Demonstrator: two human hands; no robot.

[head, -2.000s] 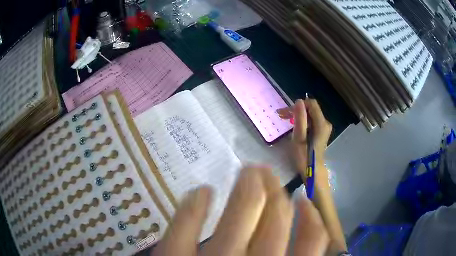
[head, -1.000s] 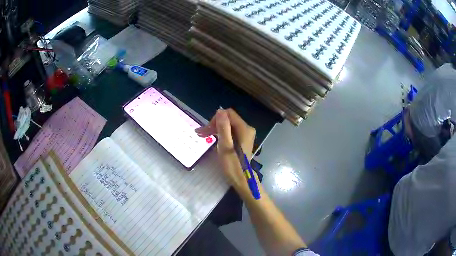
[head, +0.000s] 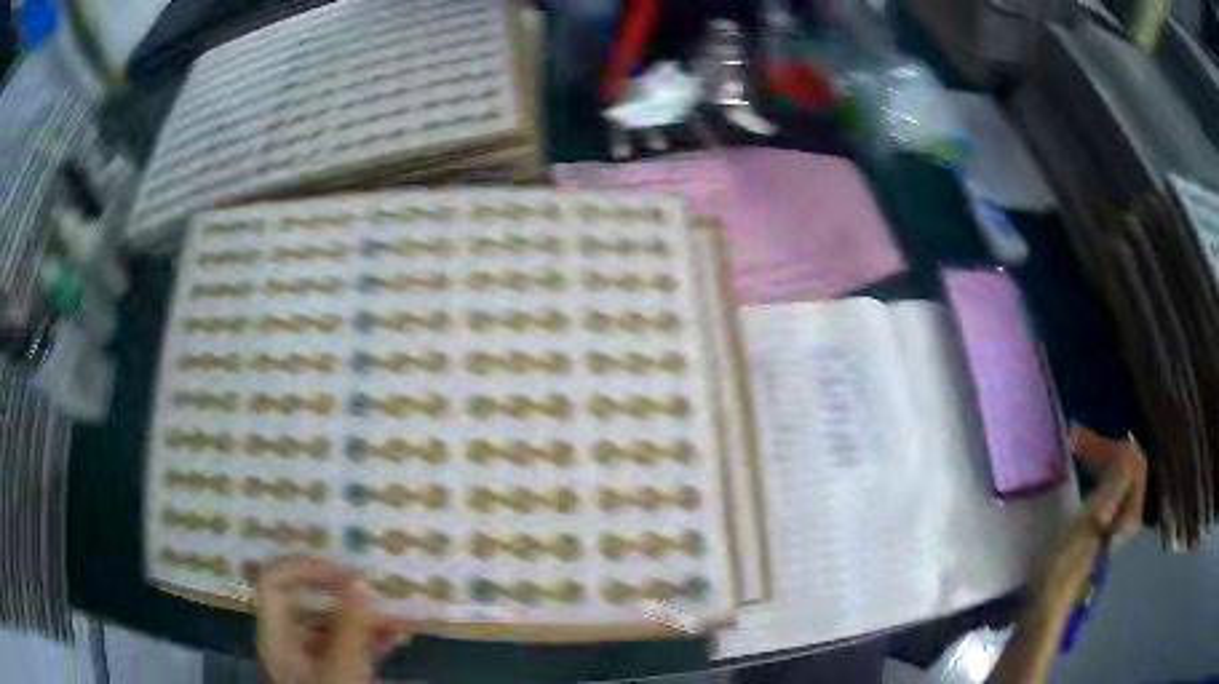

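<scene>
The view is blurred. A large white parts tray (head: 528, 388) with rows of brown cutouts lies in front of me. Small dark parts show in one column and at a few cutouts along the front row. My left hand (head: 321, 621) is at the tray's front edge with fingers bent over it; its grip is unclear. My right hand (head: 1110, 488) is at the right, beside the phone, with a blue pen (head: 1090, 595) in it. The phone (head: 1005, 381) lies with a pink screen on the open notebook (head: 856, 468), which has handwriting on its left page.
A second tray stack (head: 348, 94) stands behind the tray. A pink sheet (head: 789, 221) lies behind the notebook. A correction fluid bottle (head: 997, 230) is behind the phone. Tall stacks (head: 1150, 267) stand at the right, and small bottles (head: 67, 287) at the left.
The view has swung left, bringing the whole tray into view. My left hand, out of view one second ago, is at the tray's front edge. My right hand is off the phone screen, still with the pen.
</scene>
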